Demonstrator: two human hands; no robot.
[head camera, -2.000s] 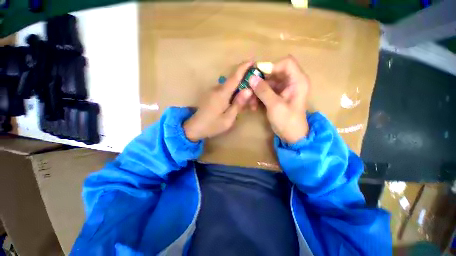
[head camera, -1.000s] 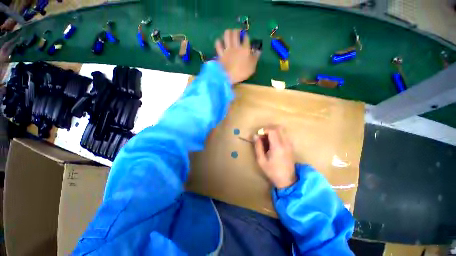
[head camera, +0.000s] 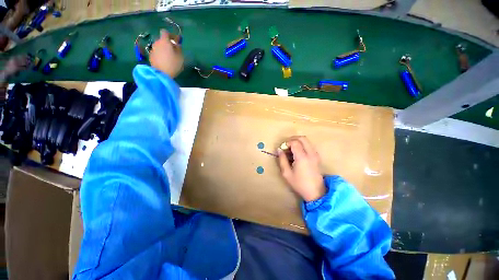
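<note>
My left hand is over the green belt at the upper left, slightly blurred. Its fingertips are at a blue battery cell with wires; whether they grip it cannot be told. My right hand rests over the cardboard work mat, closed around a thin dark tool that points left between two blue-green dots. A pale yellow-white wrap shows at its fingertips. A black housing with some blue showing lies on the belt.
The green conveyor belt carries several blue cells with wires and boards. Black housings are piled at left on a white sheet. An open carton stands lower left. A grey metal bar crosses at right, above a dark green mat.
The hands were together over the mat with a small green-and-dark part. My left hand then reached the belt beside a dark piece and has now moved left, away from the black housing. My right hand holds the tool.
</note>
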